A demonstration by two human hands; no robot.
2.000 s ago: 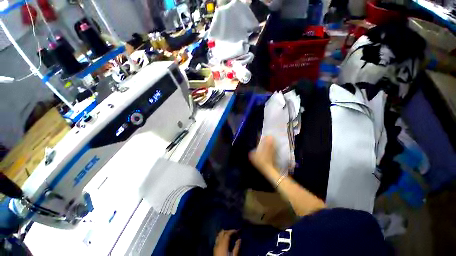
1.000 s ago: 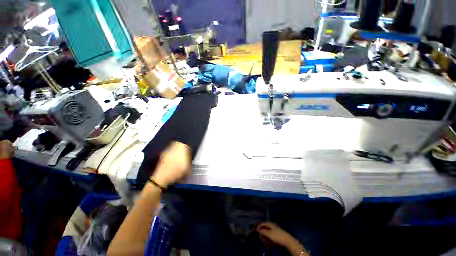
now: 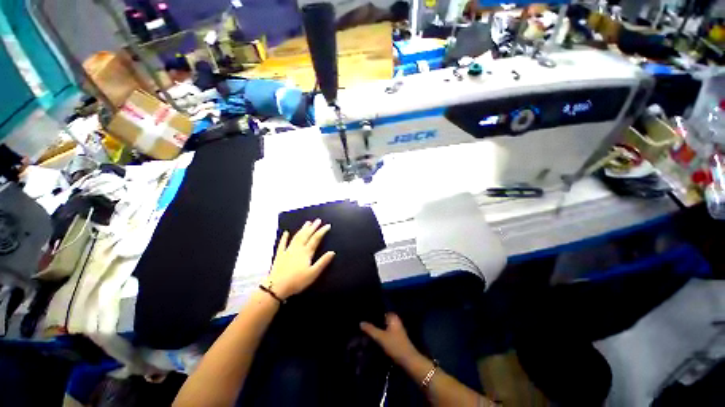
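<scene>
A black cut panel lies in front of the sewing machine's needle area and hangs over the table's front edge. My left hand rests flat on it, fingers spread. My right hand is low at the panel's right edge, below the table edge; whether it grips the fabric is unclear. A pile of black panels lies to the left. A fanned stack of light grey-white pieces lies to the right, curved ends over the table edge.
The white machine head spans the back. Dark snips or tweezers lie under its arm. A taped cardboard box and cream fabric are at left. Clear bottles with red caps are at far right. Pale pieces lie below the table at right.
My left hand has moved right from the black pile, and a black panel now lies under it before the needle. My right hand has risen to the panel's edge. The view has shifted.
</scene>
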